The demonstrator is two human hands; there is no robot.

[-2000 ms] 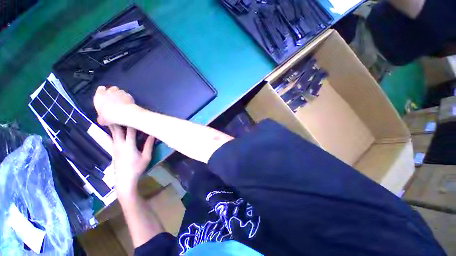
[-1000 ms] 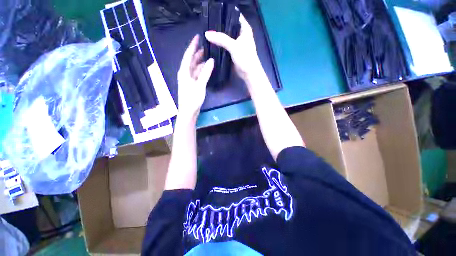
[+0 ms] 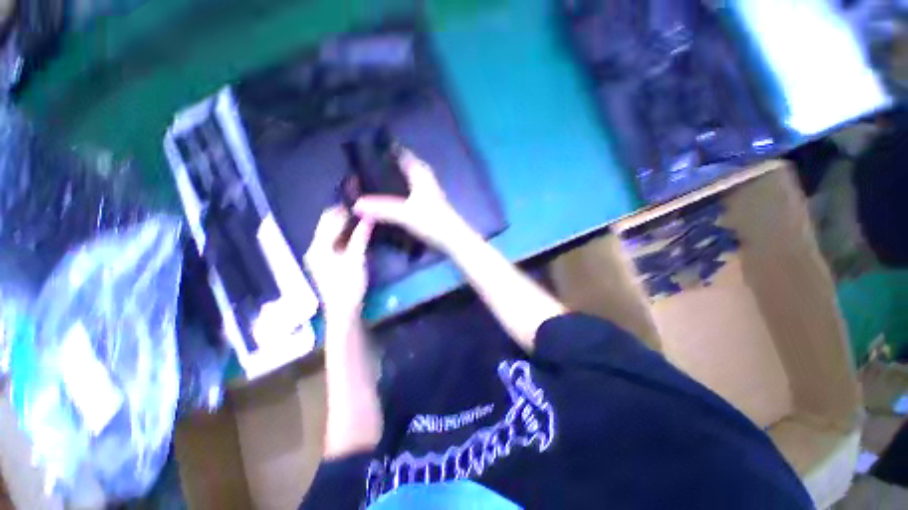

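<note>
The frame is blurred. My left hand point(image 3: 340, 251) and my right hand point(image 3: 410, 204) are close together over the front part of the black work tray point(image 3: 468, 189). Between them they hold dark strip parts point(image 3: 374, 162), which stick up past my fingers; how many cannot be told. My right hand grips them from the right, with its thumb towards my left hand. My left fingers are bent at their lower left end. More dark strips lie at the back of the tray. The white adhesive sheet point(image 3: 280, 261) with black pieces lies along the tray's left side.
A second tray heaped with black strips point(image 3: 687, 100) lies to the right, beside a white paper sheet point(image 3: 808, 62). An open carton point(image 3: 719, 339) with dark parts stands at the bench edge. Another carton point(image 3: 274, 423) is lower left. A clear plastic bag point(image 3: 110, 359) lies far left.
Two seconds ago my hands were crossed at the adhesive sheet. One second ago they were apart around black strips over the tray; now they are closer together and lower in view. The view has shifted.
</note>
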